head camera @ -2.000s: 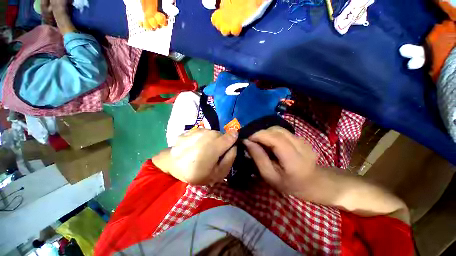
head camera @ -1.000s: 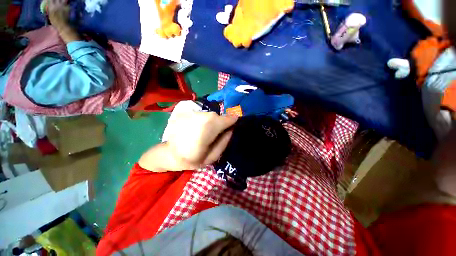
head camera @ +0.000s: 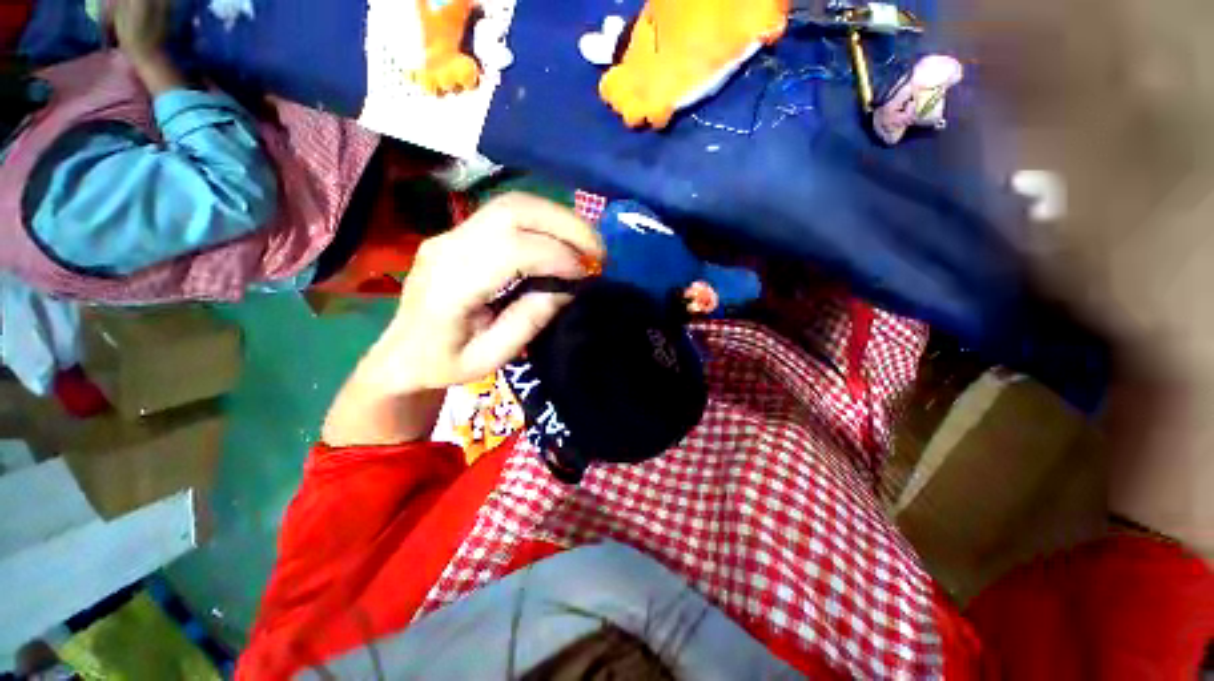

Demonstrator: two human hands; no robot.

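Note:
My left hand point(head camera: 466, 299) pinches the edge of a dark, rounded black plush part point(head camera: 632, 379) over my lap. White letters show on a narrow black band point(head camera: 543, 419) at its lower left. A blue plush toy point(head camera: 650, 260) with a white eye patch lies just beyond the black part, touching it. A small orange bit shows at my left fingertips. My right hand point(head camera: 1118, 173) is a large blur close to the camera at the right edge, cut off; its fingers cannot be made out. No needle can be seen.
The blue-clothed table point(head camera: 812, 200) holds an orange plush body point(head camera: 686, 60), snips point(head camera: 872, 16), a yellowish stick point(head camera: 861, 73), a pinkish piece point(head camera: 919, 96) and white pieces. A coworker's blue sleeve point(head camera: 153, 200) is at left. Cardboard boxes point(head camera: 1005, 466) stand at right.
My right hand has left the black part and swung out to the upper right, close to the camera. My left hand has turned, still holding the black part, which has shifted left since a second ago.

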